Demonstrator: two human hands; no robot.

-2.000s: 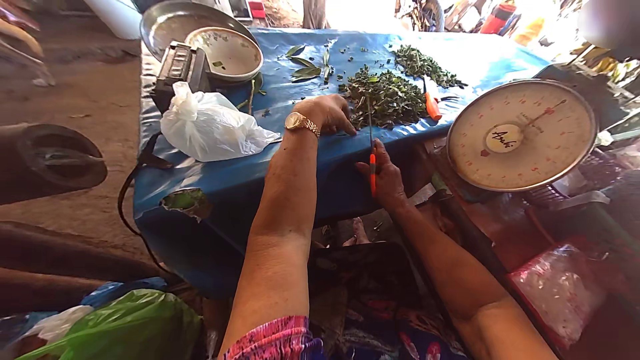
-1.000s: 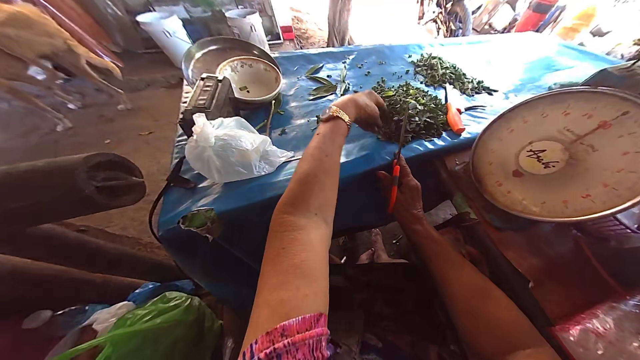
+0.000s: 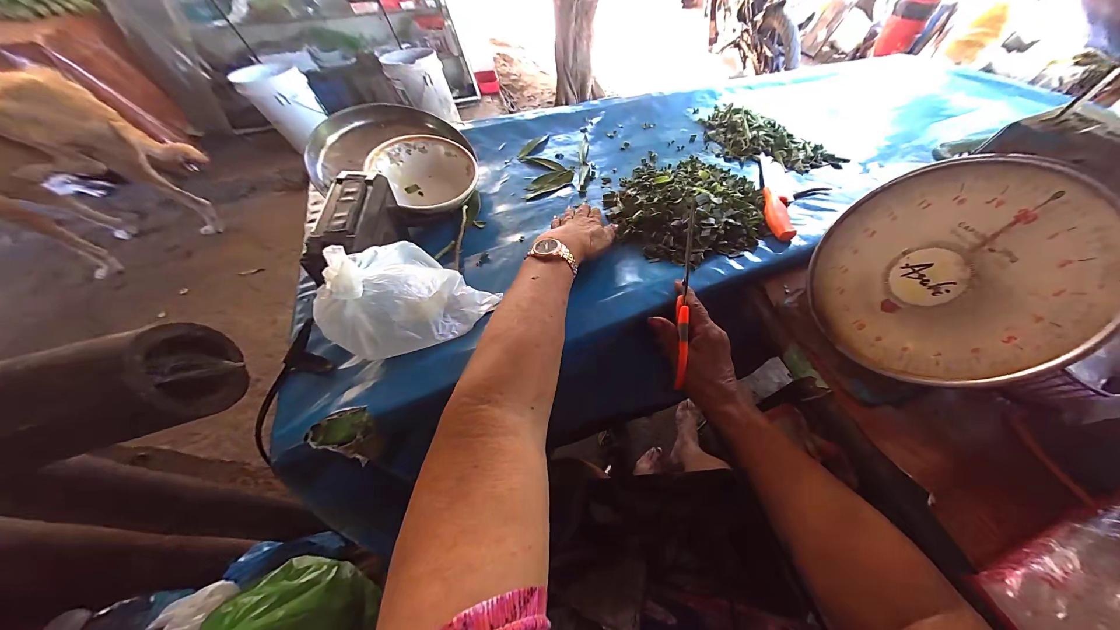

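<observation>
My left hand (image 3: 579,231), with a gold-coloured watch at the wrist, lies palm down on the blue table cover (image 3: 612,306), its fingertips at the left edge of a pile of chopped green leaves (image 3: 691,206). In my right hand (image 3: 700,346), at the table's near edge, is a knife with an orange and black handle (image 3: 682,341); its blade points up across the pile. Several whole leaves (image 3: 551,175) lie beyond my left hand. A smaller heap of cut leaves (image 3: 761,136) is farther back, and a second orange-handled tool (image 3: 777,214) rests beside the pile.
A white plastic bag (image 3: 394,302), a dark box-like device (image 3: 350,214) and a bowl (image 3: 424,175) in a metal pan (image 3: 385,118) stand at left. A dial scale (image 3: 967,271) is at right. A dog (image 3: 87,140) and pails (image 3: 280,96) are beyond; wooden logs (image 3: 122,385) lie left.
My left hand has come away from on top of the leaf pile to its left edge and lies flatter. The knife stays in my right hand. The view has swung left, and a dog shows more fully.
</observation>
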